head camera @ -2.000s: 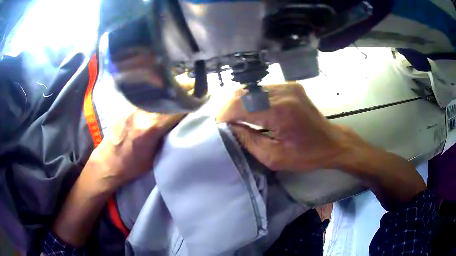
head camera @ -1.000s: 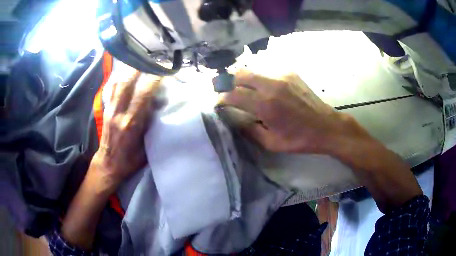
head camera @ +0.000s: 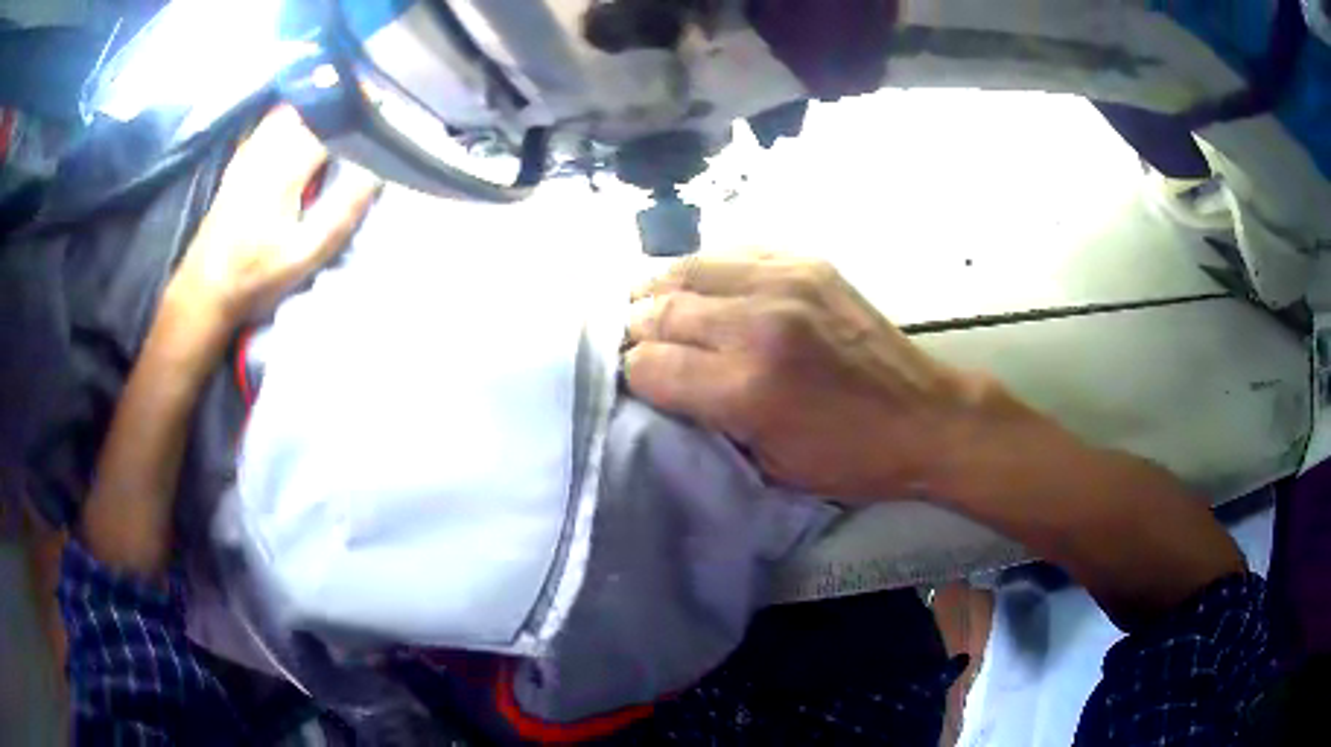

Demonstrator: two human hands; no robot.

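A grey garment [head camera: 686, 511] with orange-red trim lies under the sewing machine head [head camera: 584, 73] and hangs over the table's front edge. A pale grey piece [head camera: 423, 453] lies flat on it, its seam edge running toward the needle area, which is lost in glare. My right hand [head camera: 796, 365] pinches the seam edge with curled fingers, just below a small grey cylinder [head camera: 669, 228]. My left hand [head camera: 270, 219] rests on the garment at the upper left, thumb apart from the fingers; whether it grips cloth cannot be told.
The white machine table [head camera: 1080, 380] has a dark slot across it and a printed ruler along its front edge. White and dark scraps [head camera: 1263, 219] are at the right end. A bright lamp glare fills the upper left. My lap is below the table edge.
My left hand has moved left and up, away from the needle area. The pale piece has swung left and spread wider. My right hand has shifted slightly and stays at the seam.
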